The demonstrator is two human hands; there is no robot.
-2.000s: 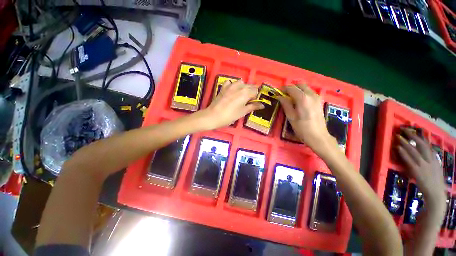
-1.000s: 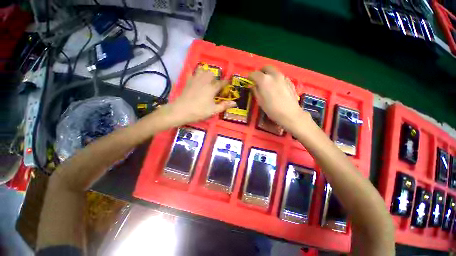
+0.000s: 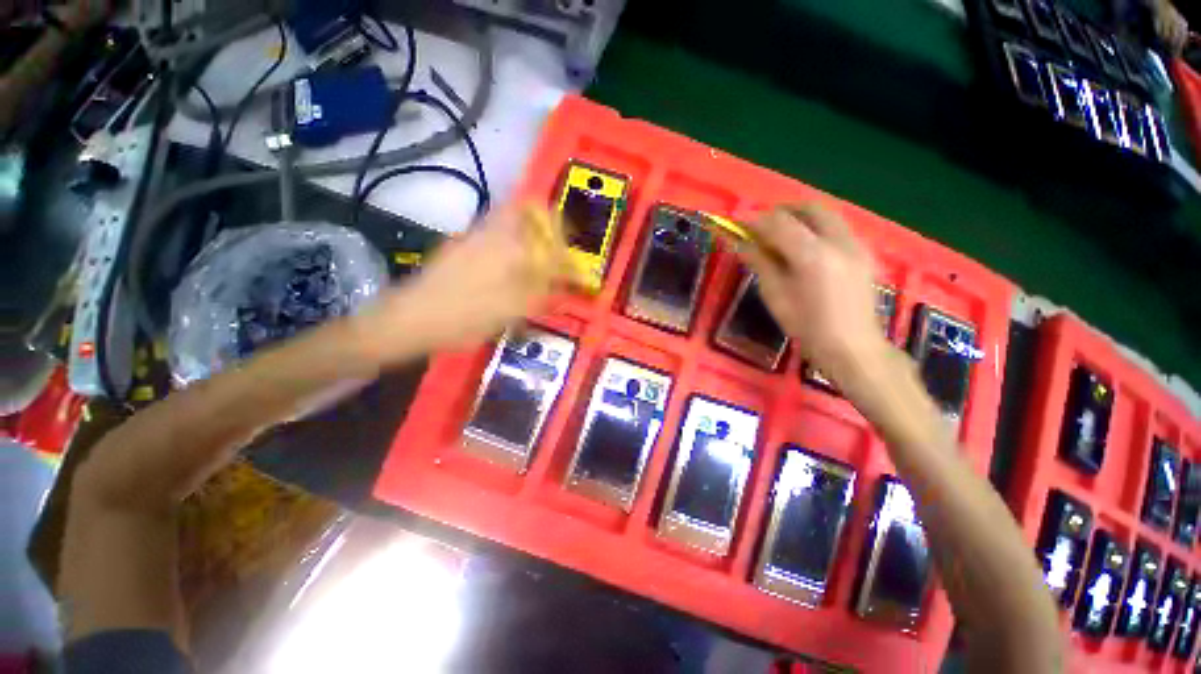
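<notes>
A red tray holds phones in two rows. The top-left phone has a yellow frame film around its dark screen. The phone beside it shows no yellow frame. My left hand, blurred, is left of the yellow-framed phone, with crumpled yellow film in its fingers. My right hand is over the upper row, fingers closed on a thin yellow-tipped item; whether it is a tool or a film strip I cannot tell. My right hand and forearm partly cover phones beneath.
A clear plastic bag of small dark pieces lies left of the tray. Behind it are cables, a blue connector and a white power strip. A second red tray with phones is at the right. A green belt runs behind.
The yellow film has come off the second upper phone and moved left with my left hand. My right hand has moved slightly right. The other person's hand on the right tray has gone from there.
</notes>
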